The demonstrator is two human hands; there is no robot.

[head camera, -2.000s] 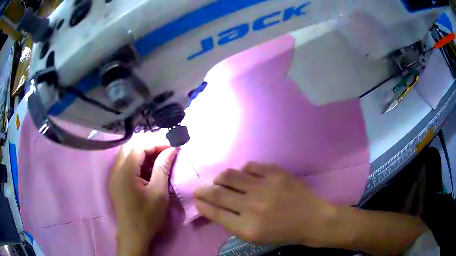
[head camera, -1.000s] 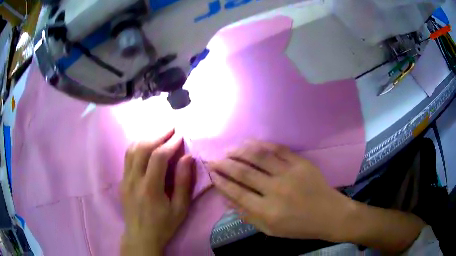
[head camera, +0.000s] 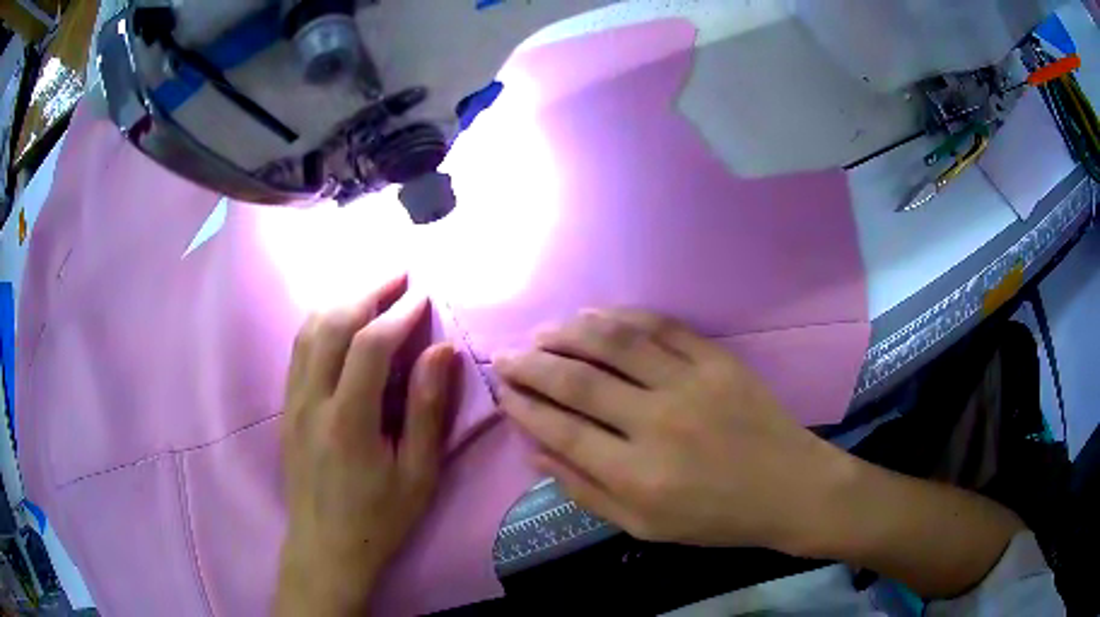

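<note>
A large pink garment panel (head camera: 748, 253) lies over the machine table, with stitched seam lines at left and right. A short seam or fold (head camera: 473, 350) runs between my hands towards the needle area, which is lost in glare. My left hand (head camera: 368, 422) rests on the panel left of the seam, fingertips near the glare. My right hand (head camera: 639, 422) lies flat on the panel, fingertips at the seam's right side. The sewing machine head (head camera: 253, 109) is above, with a dark many-sided piece (head camera: 427, 198) below it.
Thread snips (head camera: 947, 175) lie right of the machine, near a tool with an orange-red end (head camera: 1053, 70). A small white pointed piece (head camera: 209, 229) shows at left. The ruler-marked table edge (head camera: 935, 338) curves along the right and front.
The view has shifted, so the machine head sits higher. My left thumb and fingers, earlier pinching at the seam's edge, now rest on the cloth. My right hand stays beside the seam.
</note>
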